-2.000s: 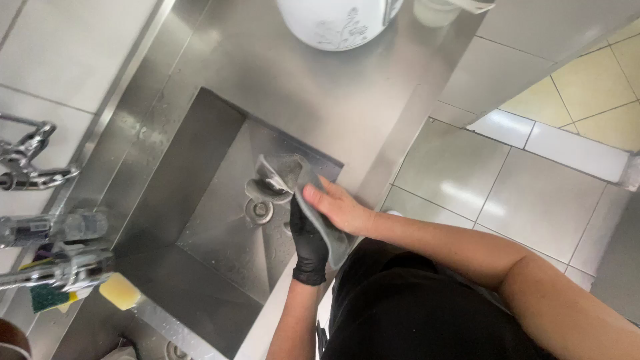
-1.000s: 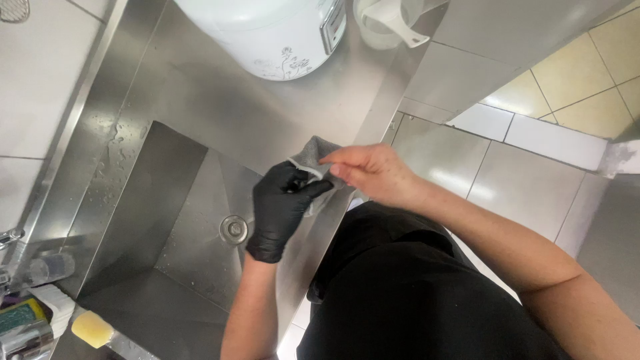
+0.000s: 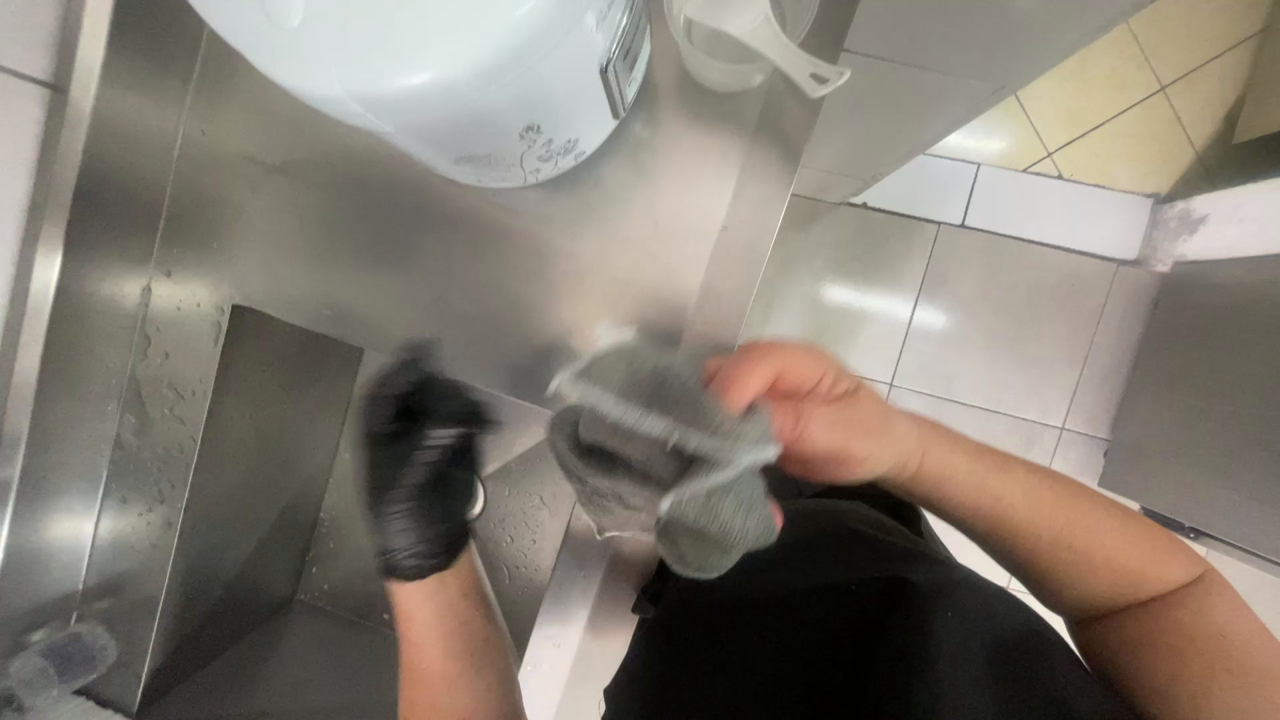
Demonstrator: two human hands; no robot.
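A folded grey cloth (image 3: 660,450) with pale edges hangs from my right hand (image 3: 815,410), which is bare and pinches it at its right side, over the front rim of the sink. My left hand (image 3: 420,460), in a black glove, is apart from the cloth, over the steel sink basin (image 3: 270,470). It is blurred, its fingers look curled, and I see nothing in it. The drain (image 3: 478,497) shows partly beside the glove.
A white rice cooker (image 3: 470,90) with a floral print stands on the steel counter (image 3: 400,220). Right of it is a clear plastic container (image 3: 715,60) with a white-handled scoop (image 3: 790,55). A blurred clear object (image 3: 60,660) lies at lower left.
My left hand has let go of the cloth and moved left; a second ago both hands held it. The cloth now hangs from my right hand, more spread. The view has shifted toward the rice cooker.
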